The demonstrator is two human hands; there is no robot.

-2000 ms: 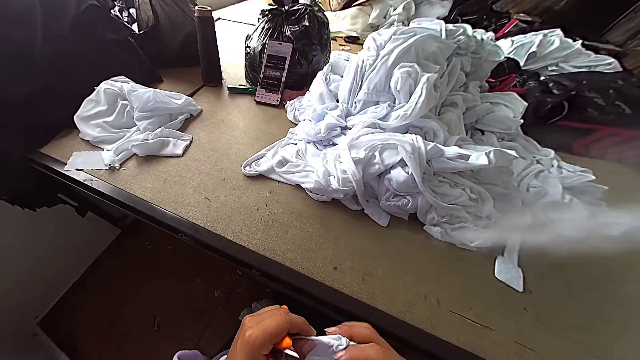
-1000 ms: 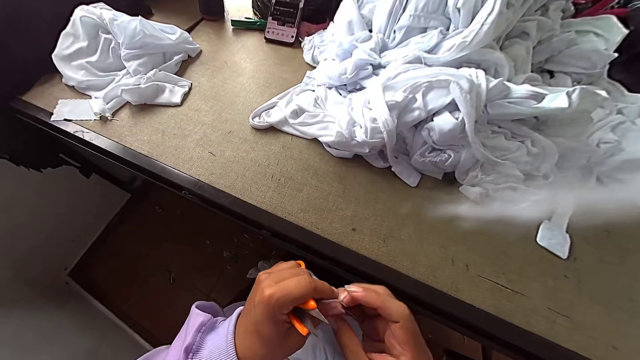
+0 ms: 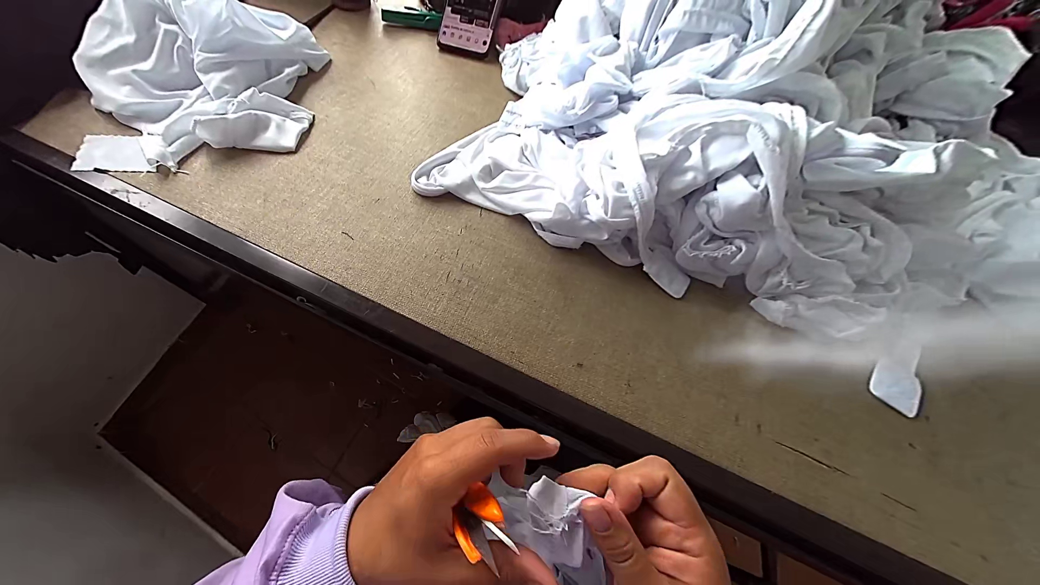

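Observation:
Orange-handled thread snips [image 3: 479, 520] lie in the palm of my left hand [image 3: 443, 504], their metal blades pointing down and right. Its index finger reaches out above a piece of white fabric [image 3: 556, 512]. The fingertips and thumb of my right hand [image 3: 650, 520] pinch that fabric's frayed edge, where loose threads show. Both hands are at the bottom of the view, below the table's near edge. On the table [image 3: 390, 244] lies a large heap of white garments [image 3: 707, 162], and a smaller crumpled white garment [image 3: 219, 81] sits at the upper left.
A phone [image 3: 469, 28] with its screen lit stands at the table's back, beside a green object [image 3: 410, 16]. A small white cloth piece [image 3: 118, 153] lies near the left edge. A pale strap end [image 3: 895, 386] hangs from the heap. Thread bits lie on the brown floor [image 3: 268, 406].
My left index finger has lifted and stretched away from the fabric, and the snips now show in the palm. The view has tilted downward since the oldest frame.

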